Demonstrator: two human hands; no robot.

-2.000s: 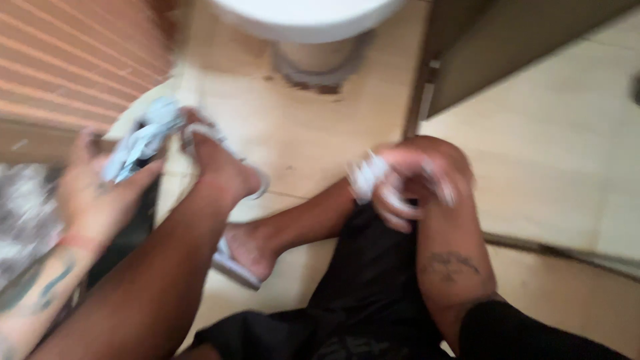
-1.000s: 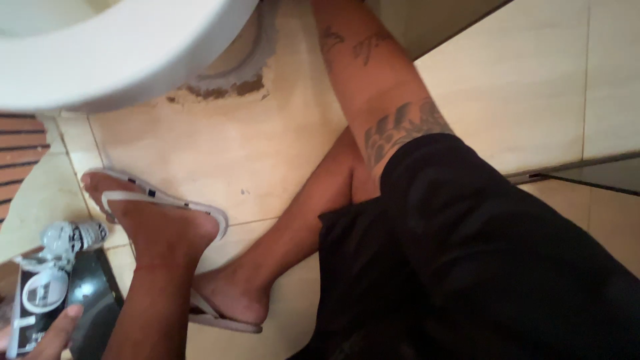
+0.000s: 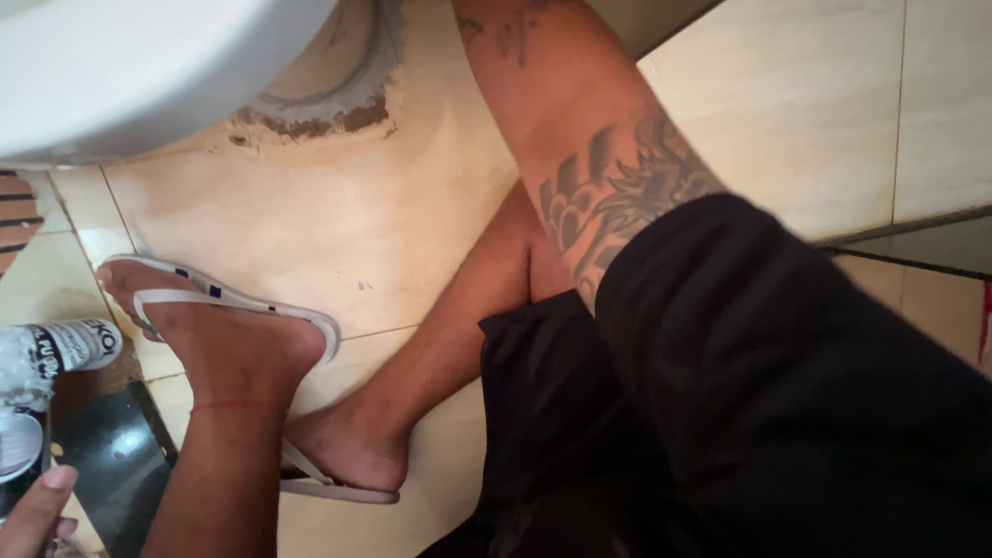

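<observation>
At the lower left edge, part of my left hand (image 3: 39, 511) shows, its thumb raised beside a round whitish plastic lid or cup (image 3: 17, 446); the frame cuts the hand off, so whether it grips anything is unclear. Just beyond lies a clear plastic bottle (image 3: 66, 349) with a printed label, on its side. My right hand is out of view past the top edge; only its tattooed forearm (image 3: 573, 101) in a black sleeve (image 3: 775, 333) shows, reaching up beside the white bowl.
A white toilet bowl (image 3: 155, 70) fills the top left, its base edged with rough, stained grout (image 3: 318, 120). My feet, in white flip-flops (image 3: 329, 329), stand on beige floor tiles (image 3: 310, 201). A glossy black surface (image 3: 116, 457) lies at lower left, and a dark edge (image 3: 914, 225) crosses at right.
My right hand, over my knee two seconds ago, has reached up out of view. My left hand no longer shows the pale crumpled item it had by my foot. The view has shifted.
</observation>
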